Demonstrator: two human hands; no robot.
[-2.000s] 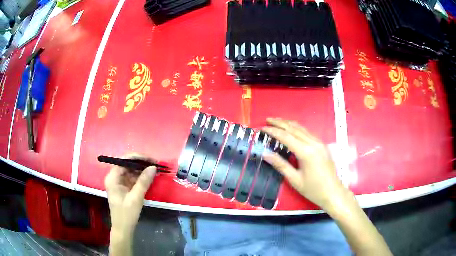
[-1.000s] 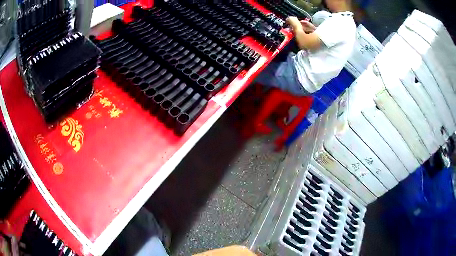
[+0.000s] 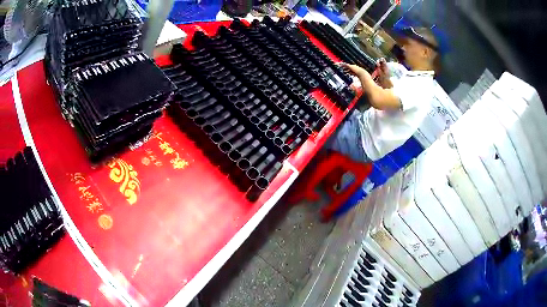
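Neither of my hands shows in the head view. A stack of filled black trays [image 3: 123, 90] with silvery-white marks along one side stands on the red-covered bench [image 3: 174, 231] at the upper left. Another black stack [image 3: 27, 210] with silvery marks is cut by the left edge. A dark piece [image 3: 57, 295] shows at the bottom left edge, too cut off to name. Long ranks of black tubular housings [image 3: 240, 114] with round open ends lie across the bench's far part.
A person [image 3: 399, 114] in a white top sits at the bench's far side on a red stool [image 3: 339, 180]. White foam boxes [image 3: 456, 192] are stacked at right. A white compartment tray [image 3: 378, 285] holds black parts at the bottom. Blue crates [image 3: 390, 168] stand behind the stool.
My view has swung from the near work area to the right, along the bench. My hands, the pointed tool and the row of housings have left the picture. The other person now shows more fully.
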